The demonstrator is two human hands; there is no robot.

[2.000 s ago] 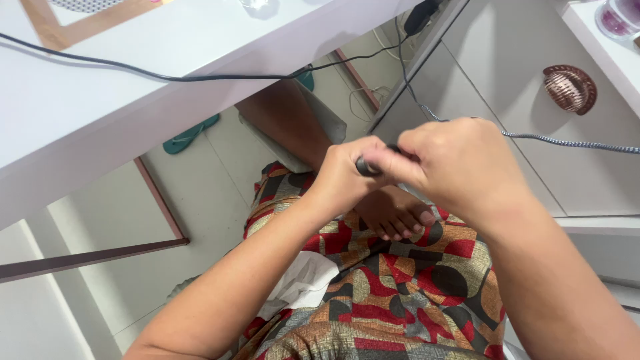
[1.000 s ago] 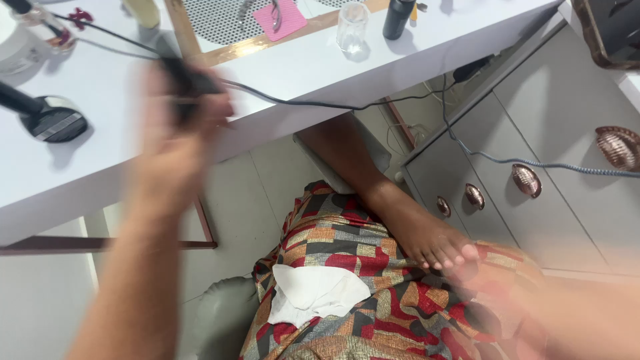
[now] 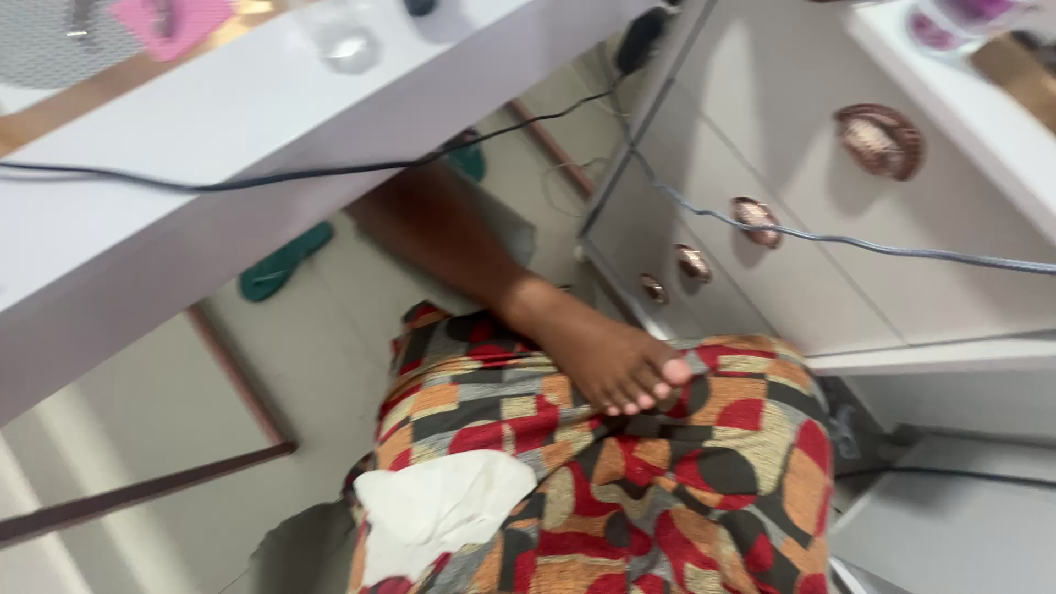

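Note:
Neither of my hands shows in the head view now. Another person's bare foot [image 3: 602,351] rests on the patterned cloth [image 3: 610,511] over my lap, toes pointing to the lower right, the leg coming from under the white table. On the cloth, left of and below the foot, lies a crumpled white tissue or wipe [image 3: 450,503]. The picture is somewhat blurred.
The white table [image 3: 272,124] fills the upper left, with a clear glass [image 3: 346,45], a pink pad [image 3: 169,25] and a dark cable [image 3: 305,175]. Right stands a drawer cabinet [image 3: 792,289] crossed by a coiled cord [image 3: 874,246]. Green slippers [image 3: 285,260] lie on the floor.
Both hands have left the view; one second ago my left hand was over the table with a dark object. The view has shifted away from the table's left part.

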